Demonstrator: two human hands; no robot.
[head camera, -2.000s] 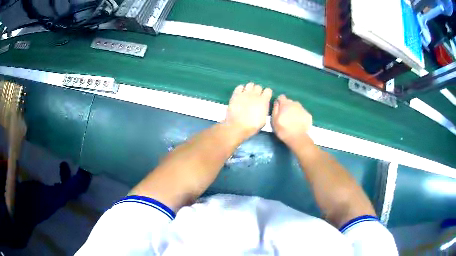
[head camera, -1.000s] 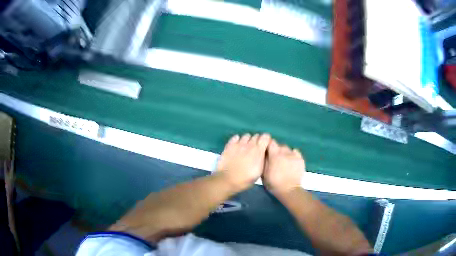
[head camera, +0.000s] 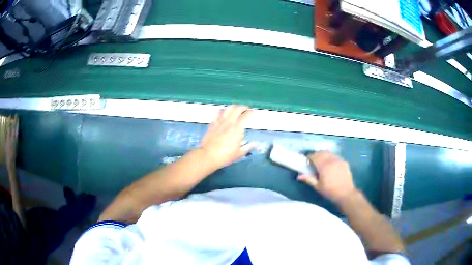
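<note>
My right hand (head camera: 331, 176) grips one end of a short pale strip (head camera: 291, 158) over the dark green bench (head camera: 129, 150); the strip's smooth face shows and it is slightly blurred. My left hand (head camera: 227, 135) is left of the strip, apart from it, fingers spread near the pale rail (head camera: 171, 111), with nothing seen in it. One perforated strip (head camera: 76, 102) with a row of round openings lies on the rail at left. Another perforated strip (head camera: 119, 59) lies on the green belt (head camera: 207, 67).
Strips on edge (head camera: 397, 178) stand at the bench's right. A red-brown rack (head camera: 328, 36) with papers (head camera: 383, 15) is beyond the belt, a strip (head camera: 387, 75) beside it. Grey strip stack (head camera: 115, 18) and black cables (head camera: 46, 39) are upper left. Another person's arm (head camera: 15, 176) shows at left.
My hands were together at the rail and have moved apart. My right hand has come back over the bench, now holding a pale strip. The camera view has shifted.
</note>
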